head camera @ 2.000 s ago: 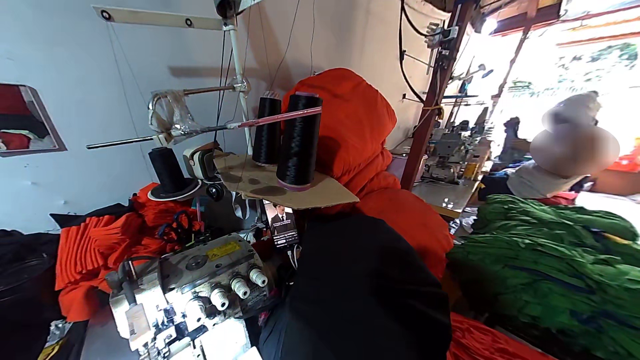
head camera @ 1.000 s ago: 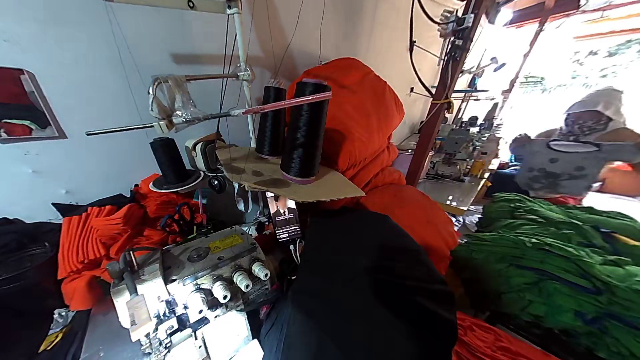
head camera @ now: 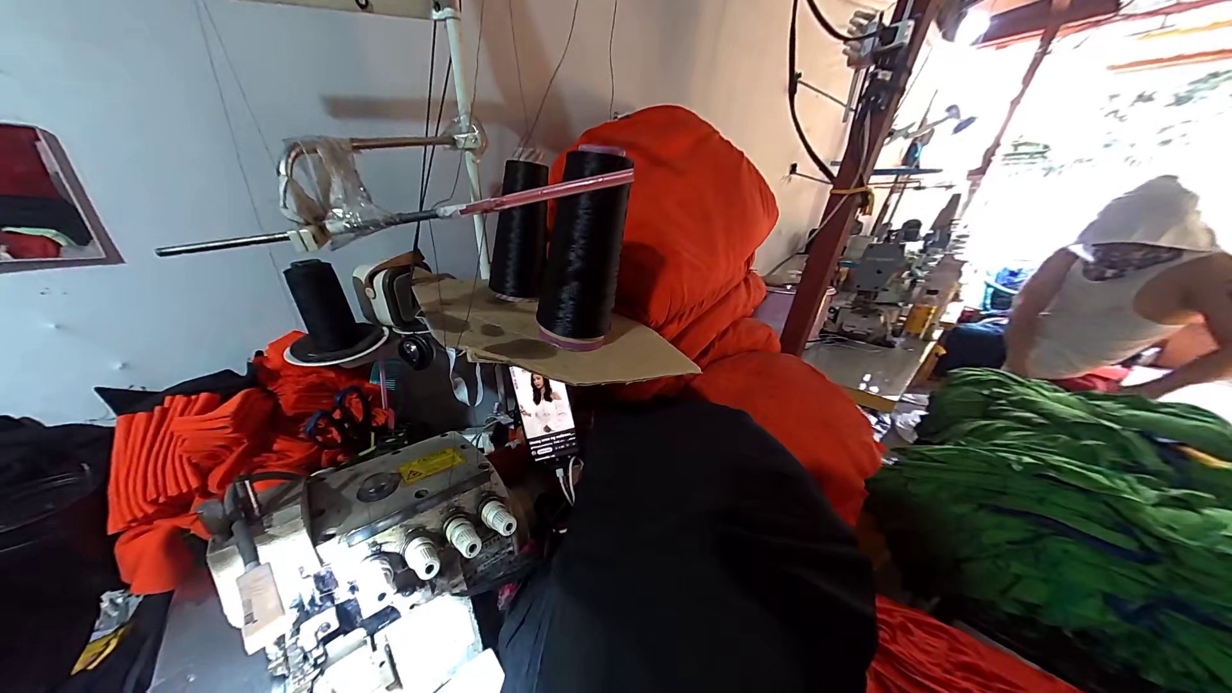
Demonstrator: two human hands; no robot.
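Neither my left hand nor my right hand shows in the head view. An overlock sewing machine (head camera: 385, 520) stands at the lower left, its needle area brightly lit. Black fabric (head camera: 712, 549) is heaped just right of the machine. Above it, two tall black thread cones (head camera: 585, 250) stand on a piece of cardboard (head camera: 539, 337), and a smaller black cone (head camera: 320, 306) sits on a disc to the left. A lit phone (head camera: 545, 409) hangs below the cardboard with a cable at its lower end.
Folded orange-red fabric (head camera: 183, 452) lies behind the machine on the left. A large orange-red bundle (head camera: 674, 212) rises behind the cones. Green fabric (head camera: 1078, 529) is piled at right. Beyond it a person (head camera: 1116, 298) leans by another work surface. A metal rod (head camera: 375, 223) crosses above the machine.
The person at the far right held up a grey piece of fabric a second ago; now that piece is out of sight and their arms are lowered. The phone's picture has changed.
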